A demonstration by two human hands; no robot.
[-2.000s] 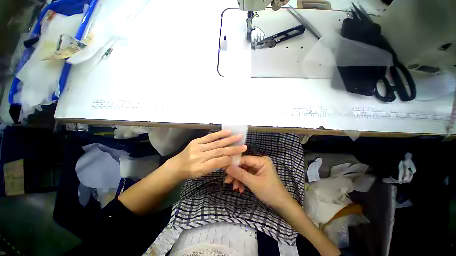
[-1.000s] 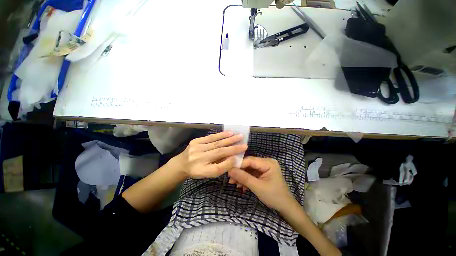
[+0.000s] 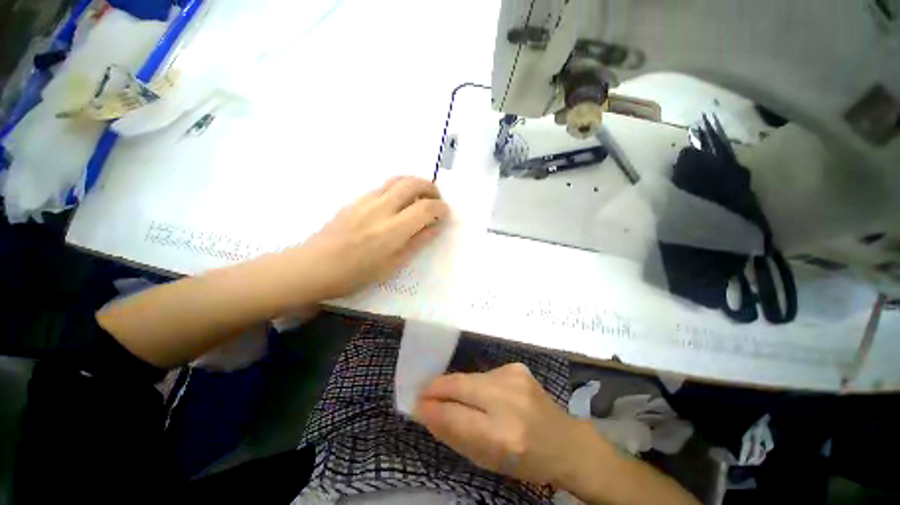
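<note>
A thin white fabric strip (image 3: 426, 357) hangs over the table's front edge and runs up toward the presser foot (image 3: 505, 138); on the white table its outline nearly vanishes. My left hand (image 3: 380, 232) lies on the table left of and below the foot, fingers bent, palm down. Whether it presses on the strip is hard to tell. My right hand (image 3: 493, 419) is below the table edge and pinches the strip's lower end over my checked lap.
The machine head (image 3: 681, 59) fills the upper right. Small dark snips (image 3: 558, 162) lie right of the foot. Black-handled shears (image 3: 775, 286) lie beside a black item (image 3: 691, 261) with a sheer piece on it. A blue basket (image 3: 99, 163) with white pieces is at left.
The view has shifted, showing more of the machine head. My left hand has moved from the lap up onto the table. My right hand keeps the strip's end, now lower, with the strip slanting.
</note>
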